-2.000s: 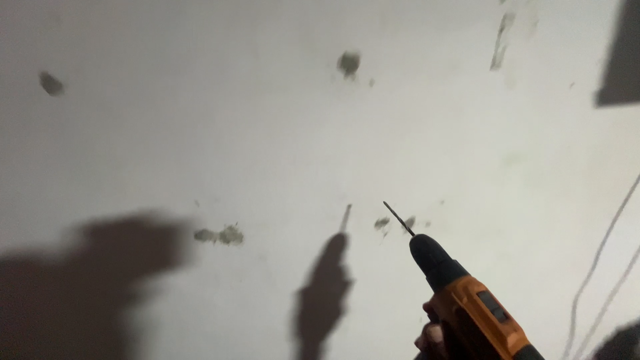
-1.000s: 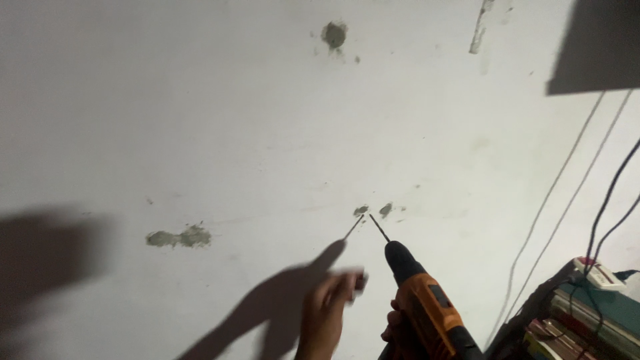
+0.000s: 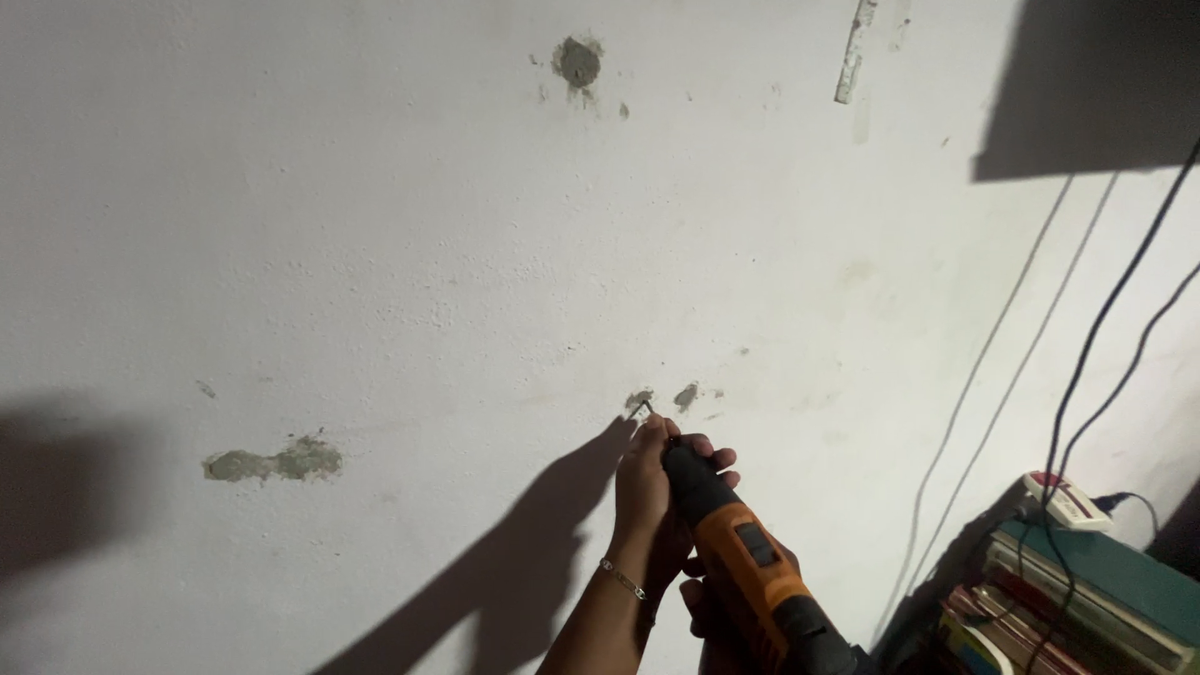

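An orange and black cordless drill (image 3: 750,553) points up at a white painted wall (image 3: 422,234). My right hand (image 3: 708,600), partly hidden behind the drill body, grips its handle. With a chain bracelet at the wrist, my left hand (image 3: 656,478) is around the front of the drill near the chuck, its fingertips beside the thin drill bit (image 3: 648,406). The bit's tip is at or very near a small grey patch (image 3: 640,398) on the wall; contact is hard to tell. Just right of it is another grey patch (image 3: 687,396).
Stacked books (image 3: 1106,581) stand at lower right, with a white power strip (image 3: 1067,502) on top. Black cables (image 3: 1087,347) hang in front of the wall there. A dark rectangular shape (image 3: 1097,89) fills the upper right corner. More grey patches (image 3: 577,62) mark the wall.
My left hand, out of view two seconds ago and apart from the drill one second ago, has come onto the drill's front. The bit now points at the left small patch.
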